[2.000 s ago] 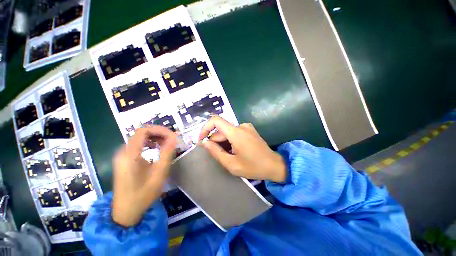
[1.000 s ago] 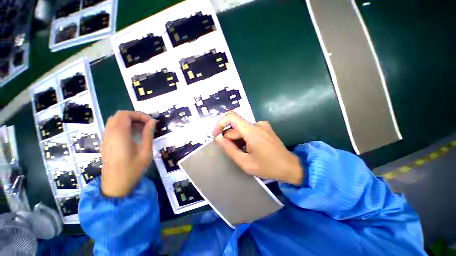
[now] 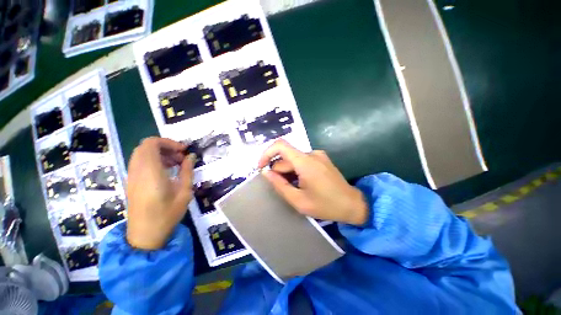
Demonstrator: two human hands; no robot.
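Observation:
A white tray (image 3: pixel 179 136) lies in front of me with black parts in two columns; some bear small gold patches. My left hand (image 3: pixel 161 191) has its thumb and index fingertips at the left end of a shiny black part (image 3: pixel 212 147) in the third row. Whether they grip it or a tiny piece is too small and blurred to tell. My right hand (image 3: pixel 314 184) pinches the top edge of a grey-brown sheet (image 3: pixel 277 224) with white edges. The sheet hangs over the tray's lower right and covers some pockets.
A second grey-brown sheet (image 3: pixel 430 92) lies flat on the green bench (image 3: pixel 332 80) at the right. A neighbouring tray (image 3: pixel 69 160) of black parts is at the left, with more trays (image 3: pixel 107 38) beyond the pale rail. A white fan (image 3: pixel 31 283) is at the lower left.
My left hand has moved left, away from the sheet's top edge, to the third-row part. My right hand still holds the sheet. The view has shifted, so the trays appear further right than at first.

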